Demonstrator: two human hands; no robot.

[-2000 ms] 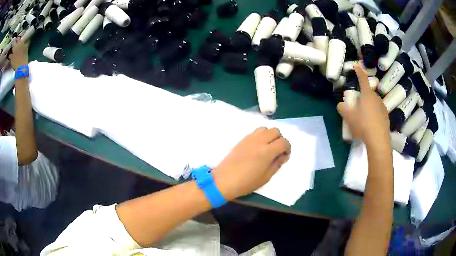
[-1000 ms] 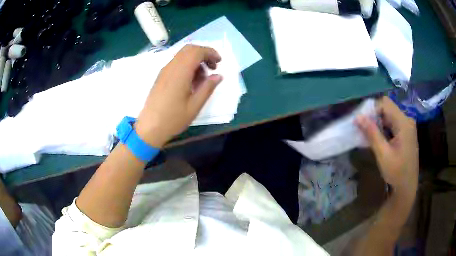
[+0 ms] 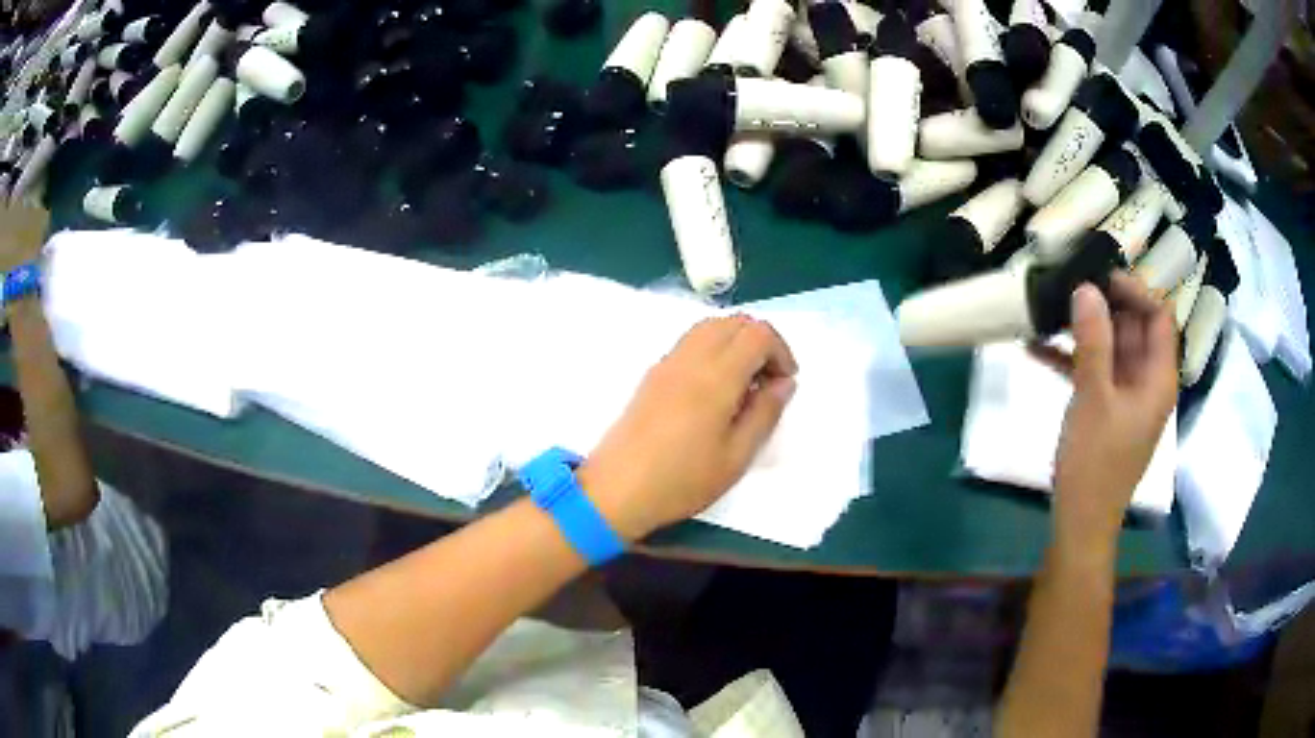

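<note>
My right hand (image 3: 1122, 353) holds an assembled unit (image 3: 969, 310) by its black end, with the cream body pointing left above the green table. My left hand (image 3: 707, 411) rests on the near end of a long overlapping run of white sheets (image 3: 390, 353), its fingers curled; whether it pinches a sheet cannot be told. A thin bluish sheet (image 3: 891, 378) sticks out beyond the run. A white stack (image 3: 1005, 418) lies partly behind my right hand. Many assembled units (image 3: 800, 108) lie heaped at the back right.
Black caps (image 3: 390, 137) lie loose at back centre, cream bodies (image 3: 180, 101) at back left. A neighbour's arm (image 3: 55, 404) with a blue wristband is at far left. White sheets (image 3: 1226, 447) hang near the right edge. Blue plastic (image 3: 1183, 623) shows below the table.
The white piece my right hand held below the table edge a second ago is gone from it; it now holds a unit above the table. My left hand stays on the sheets; the view has shifted.
</note>
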